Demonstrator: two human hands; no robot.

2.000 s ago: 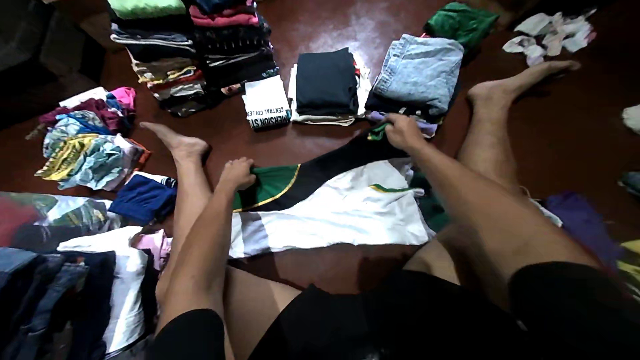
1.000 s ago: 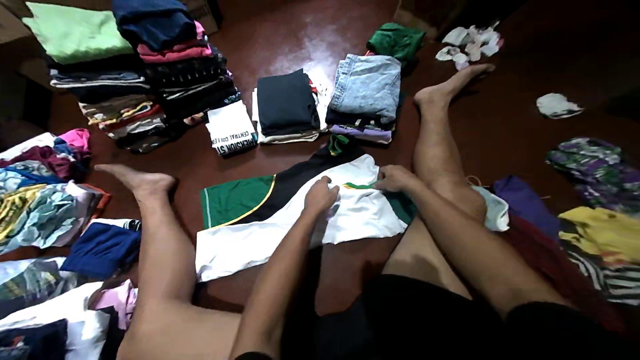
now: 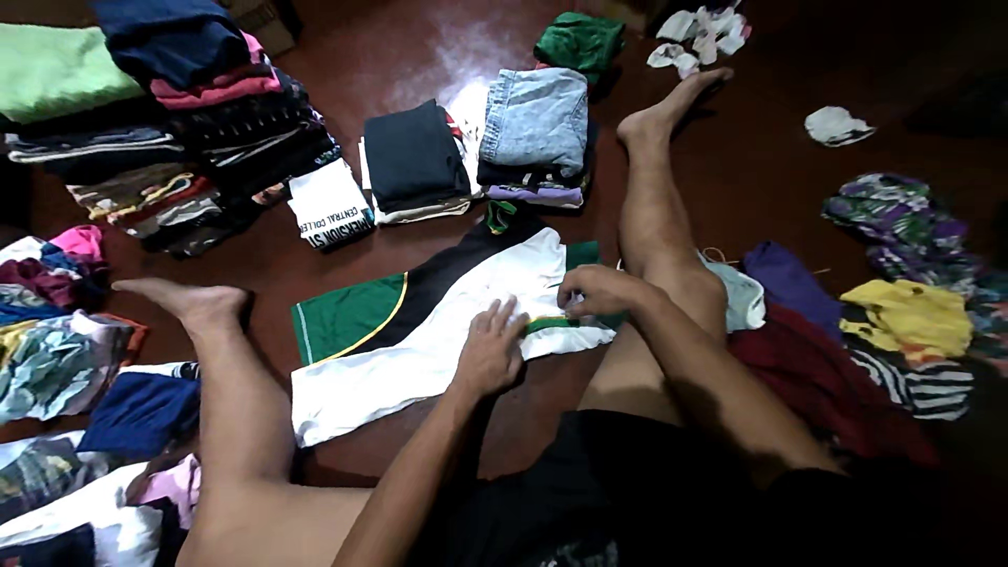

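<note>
A white, black and green shirt (image 3: 409, 346) with yellow trim lies spread on the red floor between my bare legs. My left hand (image 3: 494, 345) rests on its white part with the fingers spread, holding nothing that shows. My right hand (image 3: 602, 291) is curled over the green and white cloth at the shirt's right end; whether its fingertips pinch the fabric is hidden. Just beyond the shirt stand a folded white shirt with print (image 3: 327, 205), a stack topped by dark folded cloth (image 3: 413, 157) and one topped by light denim shorts (image 3: 535, 118).
Tall folded stacks, topped with a lime green cloth (image 3: 67, 75) and a navy cloth (image 3: 169, 35), stand at upper left. Clothes piles (image 3: 59, 362) line the left side. A yellow cloth (image 3: 906, 315), a maroon cloth (image 3: 803, 370) and a green bundle (image 3: 579, 43) lie to the right and beyond.
My left hand has moved from the shirt's green left end to its white middle. My right hand has come down from the far edge toward my right knee. The view has shifted.
</note>
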